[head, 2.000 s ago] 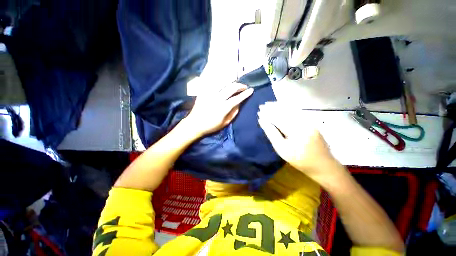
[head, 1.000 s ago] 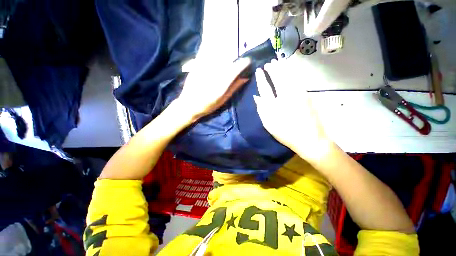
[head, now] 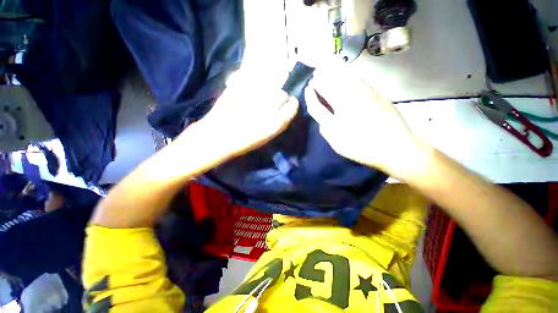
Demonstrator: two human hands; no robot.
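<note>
A navy garment piece (head: pixel 306 177) lies over the table's front edge onto my lap, with a darker grey-black strip (head: pixel 298 79) at its upper tip. My left hand (head: pixel 257 110) holds the cloth left of the strip, thumb near its edge. My right hand (head: pixel 358 116) holds the cloth at the strip's right side, fingertips close to my left hand. Both hands are overexposed, so finger detail is partly lost. The presser foot area with a yellow-green spot (head: pixel 337 38) is up and right of the strip, apart from it.
Red-handled thread snips (head: pixel 520 125) lie at right beside a green cord loop (head: pixel 544 117). A flat black rectangle (head: pixel 509 43) is behind them. A white ribbed knob (head: pixel 394 40) sits on the machine. Dark garments (head: pixel 73 92) hang at left. Red baskets (head: pixel 245 229) are under the table.
The cloth's strip was at the presser foot and is now apart from it, lower left. My hands have closed in around the strip. The view has shifted, with the snips now further right.
</note>
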